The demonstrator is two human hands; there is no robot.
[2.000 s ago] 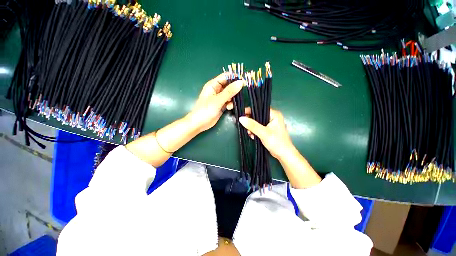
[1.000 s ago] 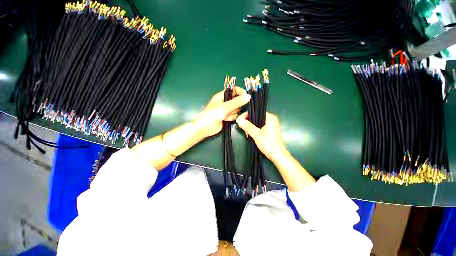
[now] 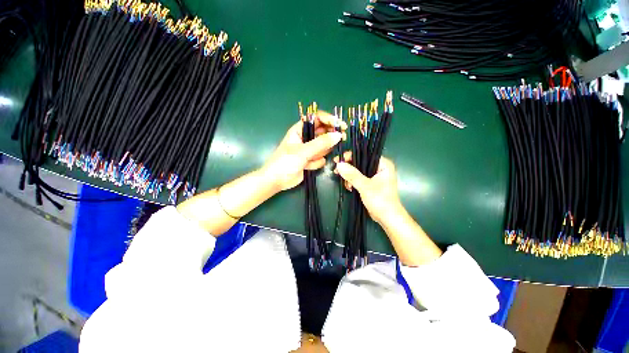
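Observation:
My left hand (image 3: 298, 153) holds a small bunch of black cables (image 3: 312, 207) upright in its palm. A single black cable (image 3: 339, 193) stands between the hands, its tip at my left thumb and fingertips. My right hand (image 3: 372, 185) grips a larger cable bundle (image 3: 358, 207) around its middle. The bundle's upper ends fan out slightly. Gold or yellow tips point away from me; blue, white and reddish tips hang near the table edge over my lap. The fingers behind the cables are partly hidden.
A wide slanting cable stack (image 3: 141, 96) lies left, an upright cable stack (image 3: 567, 165) right. Long loose cables (image 3: 476, 34) lie at the far right. A thin grey stick (image 3: 433, 111) lies mid-table. A red-orange item (image 3: 562, 76) sits above the right stack. Limp black cables (image 3: 31, 138) hang over the left edge.
The left bunch has moved left, away from the right-hand bundle. A single cable now stands apart between them. The right bundle's tops lean further right.

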